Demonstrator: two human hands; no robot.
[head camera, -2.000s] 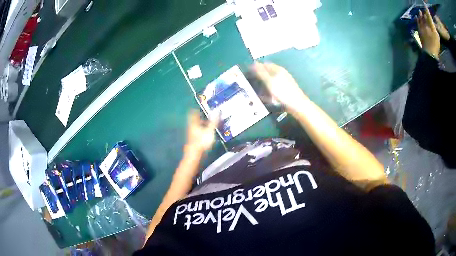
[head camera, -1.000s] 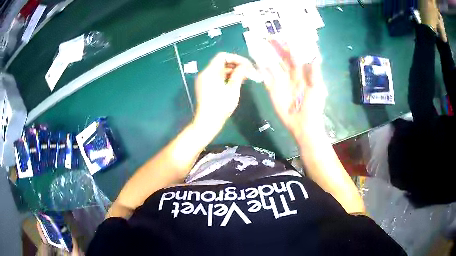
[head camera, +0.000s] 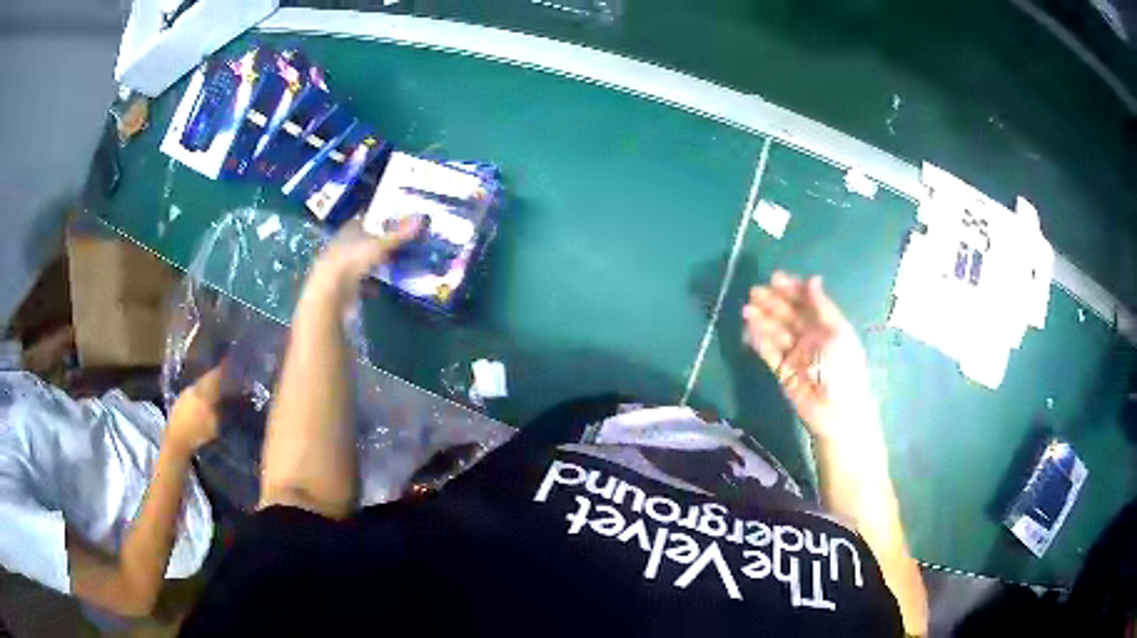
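My left hand (head camera: 355, 256) is over the near left edge of the top retail box (head camera: 436, 206), a white and dark blue box on a small pile at left. Its fingers touch the box face; the hand is blurred, and I cannot tell if it grips the box. More blue-edged retail boxes (head camera: 268, 125) lean in a row beside it. My right hand (head camera: 804, 343) is above the green worktop right of centre, palm up, fingers apart.
White unfolded cartons (head camera: 966, 274) lie at right, with one retail box (head camera: 1047, 496) nearer the edge. A white carton (head camera: 187, 38) stands at upper left. Clear plastic film (head camera: 237, 280) hangs at the left table edge, near another person's hand (head camera: 196, 411). A pale rail (head camera: 561, 65) runs behind.
The view has turned left. My left hand has moved from the middle to the retail box pile. My right hand has come away from the white cartons.
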